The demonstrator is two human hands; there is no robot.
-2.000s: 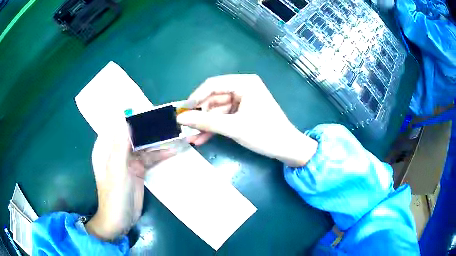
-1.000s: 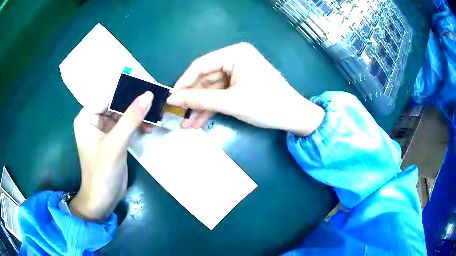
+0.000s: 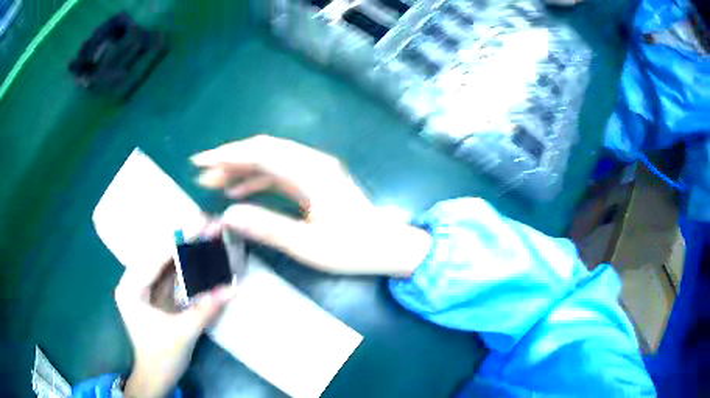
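An LCD display module [image 3: 205, 267] with a black face, pale edges and a small green-blue tab is held above a long white adhesive strip sheet [image 3: 284, 330]. My left hand [image 3: 167, 311] grips the module by its edges, thumb at the lower edge. My right hand [image 3: 300, 206] is blurred, with its fingers apart above and to the right of the module. The thumb and a fingertip are close to its upper right corner; I cannot tell whether they touch it. The flex cable is not visible.
A black device housing [image 3: 118, 56] lies at the upper left. A blister tray stack [image 3: 483, 93] stands at the upper right, near another person's blue sleeve [image 3: 662, 78]. A cardboard box [image 3: 642, 249] is at the right. Spare white sheets [image 3: 50, 378] lie at the lower left.
The view has shifted, bringing the housing back into sight. The module is now held upright-facing in my left hand, and my right fingers have spread and come off its flex-cable end.
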